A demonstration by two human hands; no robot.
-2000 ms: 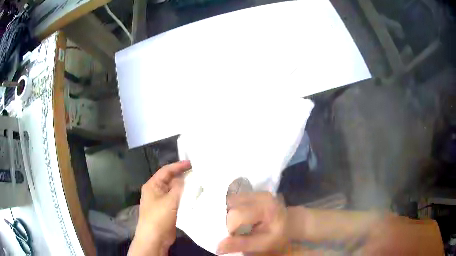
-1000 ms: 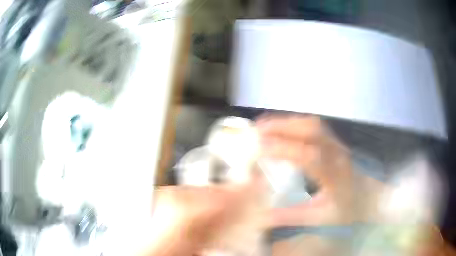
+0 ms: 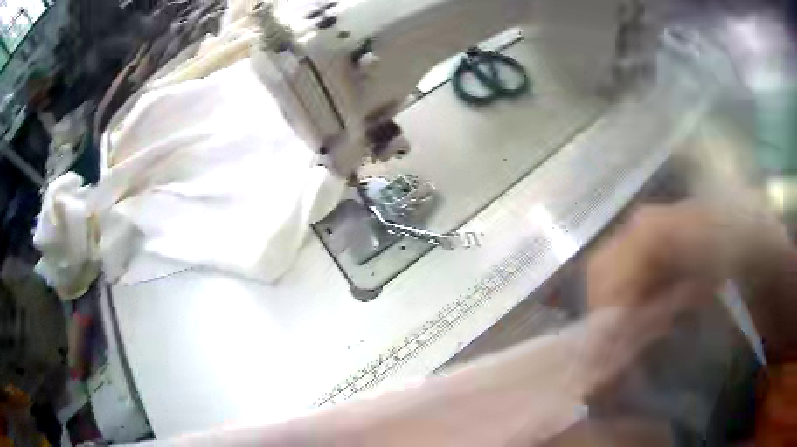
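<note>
The sewing machine head (image 3: 306, 96) stands over the bed, with its needle plate (image 3: 358, 244) and a thin silver swing-arm guide (image 3: 411, 229) beside the foot area. White cloth (image 3: 201, 183) lies bunched left of the needle area. Dark green-handled scissors (image 3: 491, 77) lie on the bed beyond the needle. My left forearm crosses the bottom edge towards the right, and my left hand (image 3: 625, 349) is blurred at the lower right. My right hand (image 3: 668, 253) is blurred and overlaps it. What they hold cannot be made out.
A printed ruler scale (image 3: 437, 327) runs along the table's front edge. A dark cluttered area with piled cloth lies at the upper left. A teal object (image 3: 776, 127) is at the right rim, and an orange patch of clothing (image 3: 778, 406) shows at the lower right.
The view has swung left onto the machine and table. The large white panel is out of view. My hands, earlier central with white cloth, now show blurred at the right.
</note>
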